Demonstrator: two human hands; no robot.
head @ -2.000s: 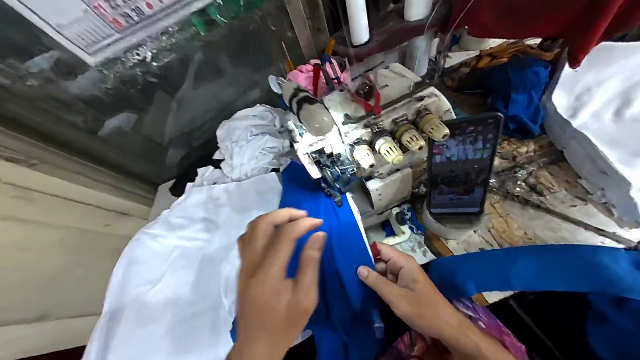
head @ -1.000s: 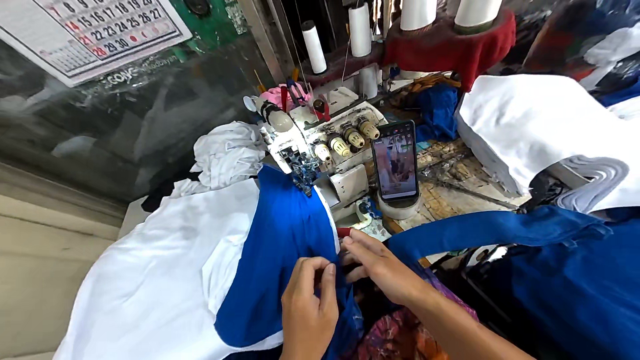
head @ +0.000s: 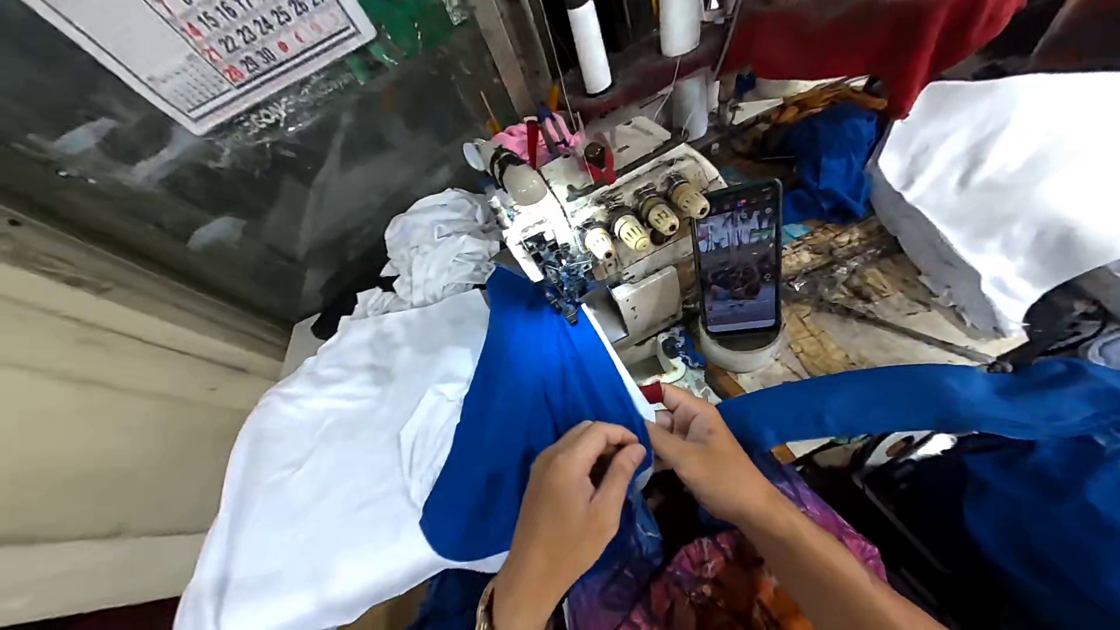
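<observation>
An overlock sewing machine (head: 643,210) stands at the centre, its lamp lighting the presser foot. Blue fabric (head: 525,394) runs from under the foot toward me, with a white strip along its right edge and white fabric (head: 332,437) joined or lying at its left. My left hand (head: 582,490) rests on the blue fabric near its right edge, thumb and forefinger curled together; whether cloth is pinched there is hard to tell. With its fingers closed on the fabric's right edge, my right hand (head: 700,451) sits just beside it. Something red shows at the right forefinger.
A smartphone (head: 739,262) leans upright on a round white stand right of the machine. Crumpled white cloth (head: 442,245) lies behind left. Stacked white fabric (head: 1006,175) is at the right, above a long blue strip (head: 875,402). Thread cones (head: 591,48) stand behind. A wall is at the left.
Two seconds ago my left hand was spread over the blue fabric; it is now curled near the right edge, close to my right hand. The blue fabric lies spread wider to the left.
</observation>
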